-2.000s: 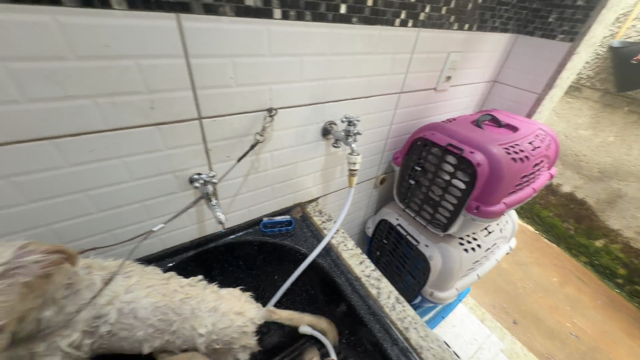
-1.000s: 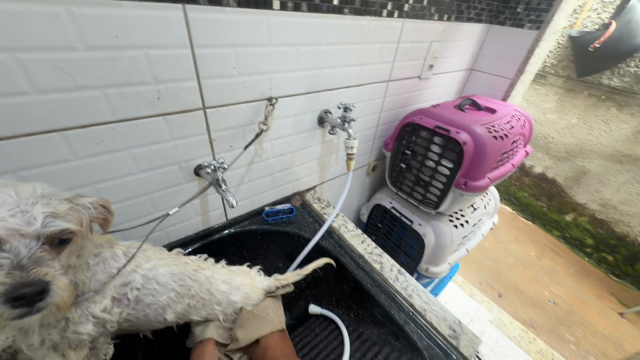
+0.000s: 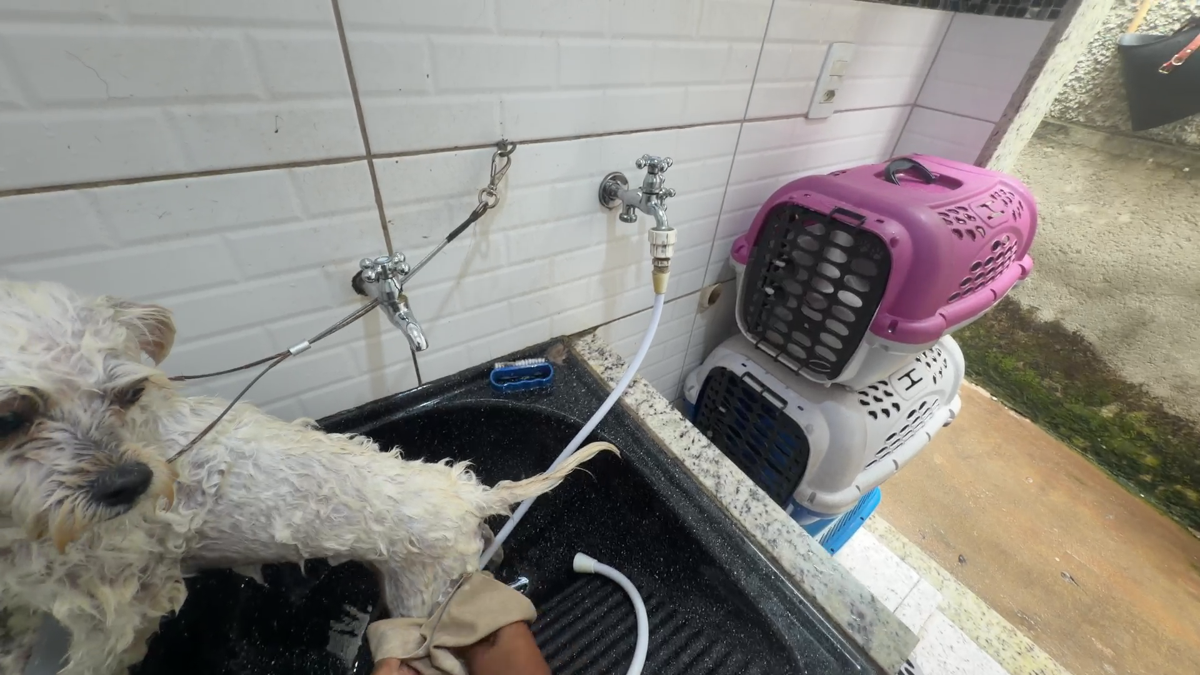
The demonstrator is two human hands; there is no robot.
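A wet, cream-coated dog [image 3: 319, 478] stands in a black speckled sink [image 3: 600, 487], head at the left and tail over the basin. A beige cloth [image 3: 459, 623] is bunched against its hind leg. My right hand [image 3: 506, 652] grips the cloth at the bottom edge, its fingers mostly covered. My left hand [image 3: 394, 667] barely shows beside it, also at the cloth. A cable tether [image 3: 328, 330] runs from the dog's neck area to a wall hook [image 3: 504, 150]. The white hose [image 3: 614, 398] hangs from the right tap [image 3: 647, 199]; its free end [image 3: 586, 562] lies on the sink's ribs.
A second tap [image 3: 392, 291] projects above the sink near the tether. A blue-handled brush [image 3: 521, 375] rests on the back rim. Beyond the granite ledge [image 3: 750, 506], a pink pet carrier [image 3: 937, 244] is stacked on a white one [image 3: 844, 422]. A wall outlet [image 3: 831, 80] is above.
My hands and the beige cloth, not seen two seconds ago, are now at the dog's hindquarters. The dog's face has come into view. The hose's free end has shifted onto the ribbed part.
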